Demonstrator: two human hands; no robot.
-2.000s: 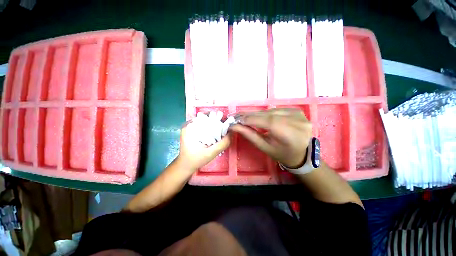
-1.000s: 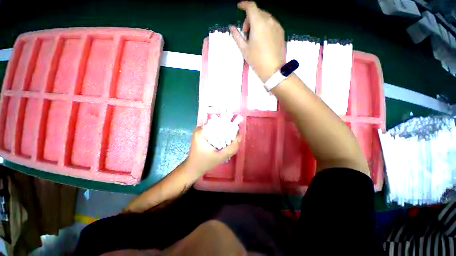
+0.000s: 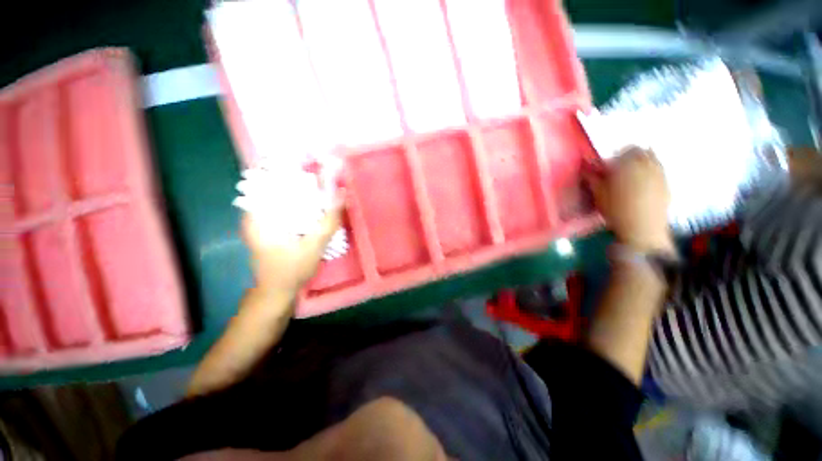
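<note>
My left hand (image 3: 284, 248) holds a fanned bundle of white tubes (image 3: 287, 200) over the near left pocket of the pink-red foam tray (image 3: 448, 266). My right hand (image 3: 635, 194), with a strap at the wrist, is at the tray's near right end, by the edge of the bag of white tubes (image 3: 689, 126). Its fingertips are blurred and partly hidden, so I cannot tell whether they hold anything. The tray's far pockets hold dense white blocks of tubes (image 3: 347, 76), overexposed. Its rightmost far pocket shows bare foam.
A second pink-red foam tray (image 3: 135, 248) lies at the left, cut off by the picture's edge. Both trays lie on a dark green bench with a white stripe (image 3: 180, 85). A person in a black-and-white striped top (image 3: 721, 315) is close at right. Something red (image 3: 541, 311) is below the bench.
My right hand has moved from above the far tubes to the tray's near right end. My left hand still holds the bundle. The view has swung to the right.
</note>
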